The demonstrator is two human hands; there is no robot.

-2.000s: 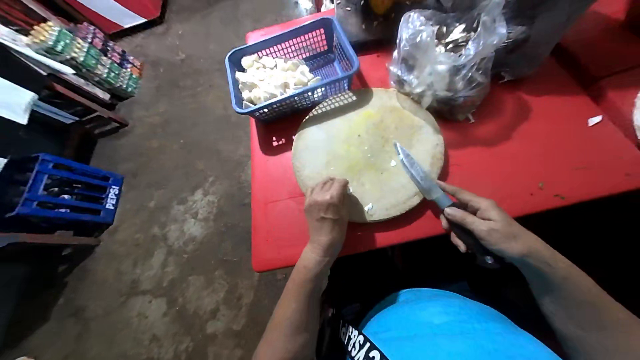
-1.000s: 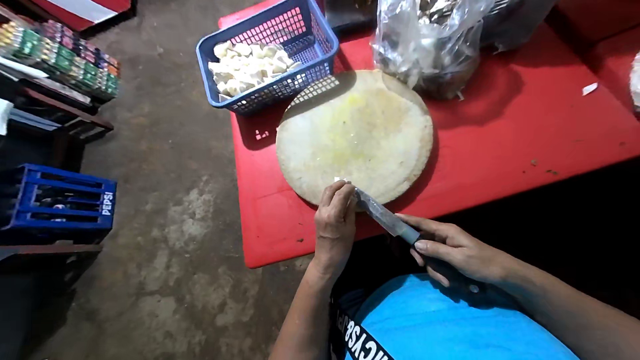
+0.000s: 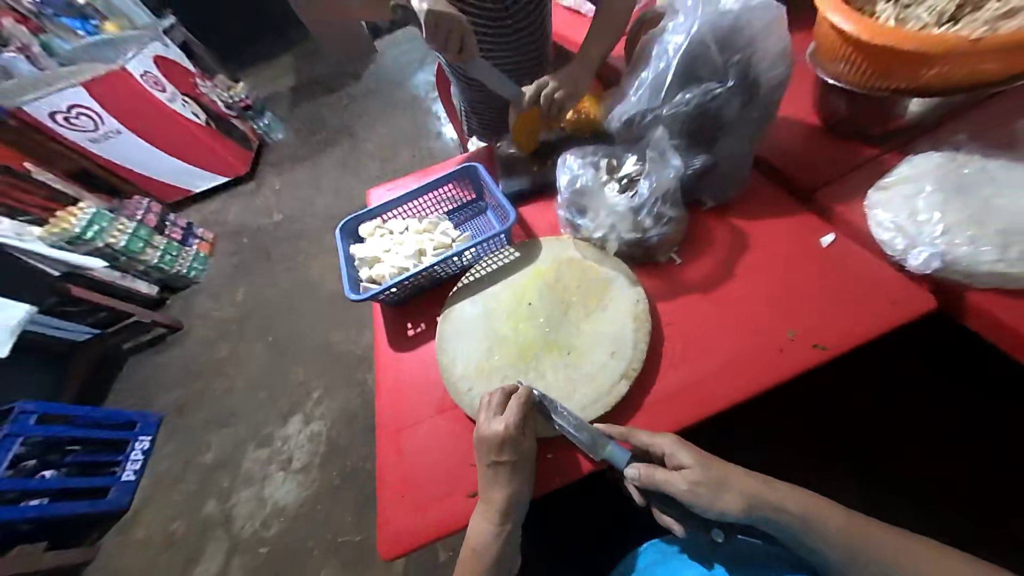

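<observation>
My right hand [image 3: 680, 476] grips the dark handle of a kitchen knife [image 3: 578, 428], whose blade points up and left over the near edge of a round cutting board [image 3: 552, 320]. Beside the blade tip, the fingers of my left hand [image 3: 506, 424] are bent together at the board's near rim; whether they pinch something small cannot be seen. Yellowish stains and tiny bits mark the board. Just behind it to the left, a blue plastic basket [image 3: 348, 272] holds pale, cut chunks [image 3: 404, 248].
A clear plastic bag [image 3: 620, 200] stands behind the board on the red table [image 3: 800, 304]. Across the table, another person's hands [image 3: 552, 96] cut something orange with a knife. An orange basin [image 3: 912, 60] and a plastic-wrapped pale bundle [image 3: 952, 216] are at right. A blue crate [image 3: 76, 464] is at lower left.
From two seconds ago, the knife tip has moved off the board's middle to my left fingers at the near rim, where it stays. The view has tilted up, bringing the other person's hands into sight.
</observation>
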